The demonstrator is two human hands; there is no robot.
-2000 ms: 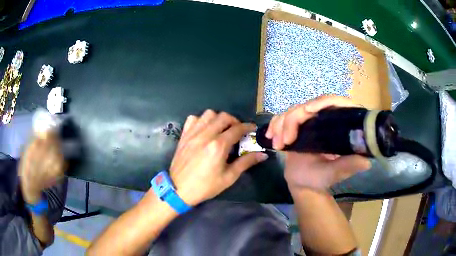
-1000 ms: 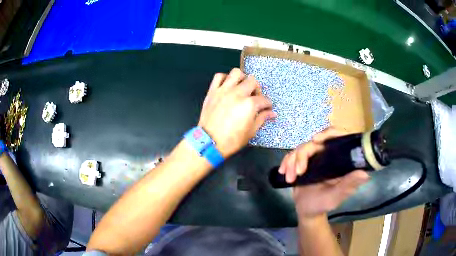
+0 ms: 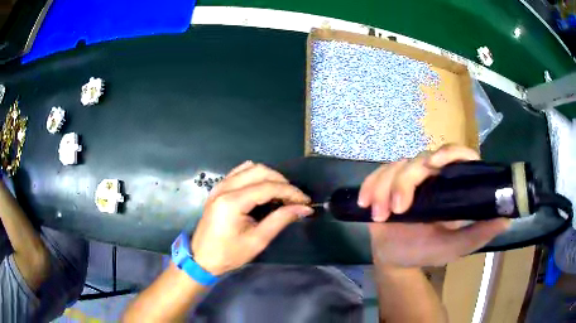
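My right hand (image 3: pixel 420 211) is closed around the electric screwdriver (image 3: pixel 436 194), a thick black cylinder with a pale ring near its rear. The tool lies level, its thin bit pointing left. My left hand (image 3: pixel 243 211), with a blue band on the wrist, has its thumb and index fingertips pinched together at the tip of the bit. Whatever is between those fingertips is too small to make out. The cardboard tray (image 3: pixel 455 142) of tiny blue-white pieces (image 3: pixel 366 101) stands just beyond both hands.
Several white plastic housings (image 3: pixel 110 195) and a brassy pile (image 3: pixel 12 139) lie at left. Dark screws (image 3: pixel 207 181) lie beside my left hand. A neighbour's arm (image 3: pixel 24 230) is at far left. A blue sheet (image 3: pixel 117 22), green conveyor (image 3: pixel 284 9) and clear bag (image 3: pixel 485 110) are beyond.
My left hand has left the tray and come down to the screwdriver's bit. The screwdriver is now more level. The white housing seen between my hands two seconds ago is gone from there.
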